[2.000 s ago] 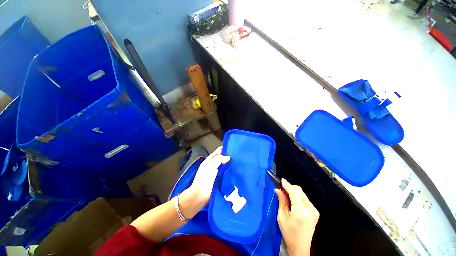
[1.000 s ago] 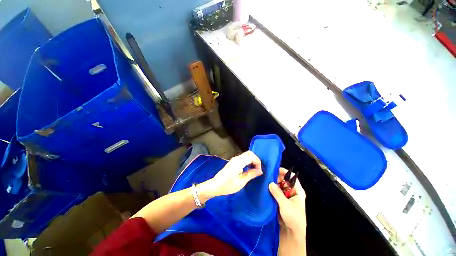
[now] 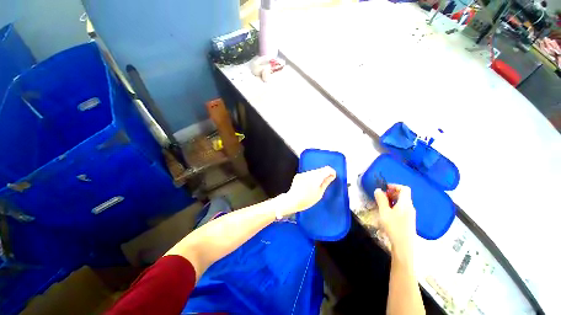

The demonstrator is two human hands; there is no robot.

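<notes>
A blue pouch (image 3: 326, 212) with a raised edge hangs from my left hand (image 3: 310, 186) at the bench's near edge, its plain side up. My left fingers grip it near its upper part. My right hand (image 3: 395, 206) is over a second blue pouch (image 3: 430, 212) lying on the bench and holds dark thread snips (image 3: 382, 186) with a bit of red, mostly hidden by my fingers. Whether my right fingers touch that pouch I cannot tell. A third blue pouch (image 3: 443, 174) with a strap and white bits lies just beyond it.
The white bench (image 3: 320, 104) has a dark strip along it. A dark box (image 3: 235, 48) and a pink bottle (image 3: 268, 37) stand at its far end. Blue bins (image 3: 138, 166) and a wooden stand (image 3: 224, 126) are at the left. Blue cloth (image 3: 264, 271) covers my lap.
The held pouch has moved from over my lap up to the bench edge in my left hand. My right hand has moved right with the snips, over the pouch on the bench. The view has shifted.
</notes>
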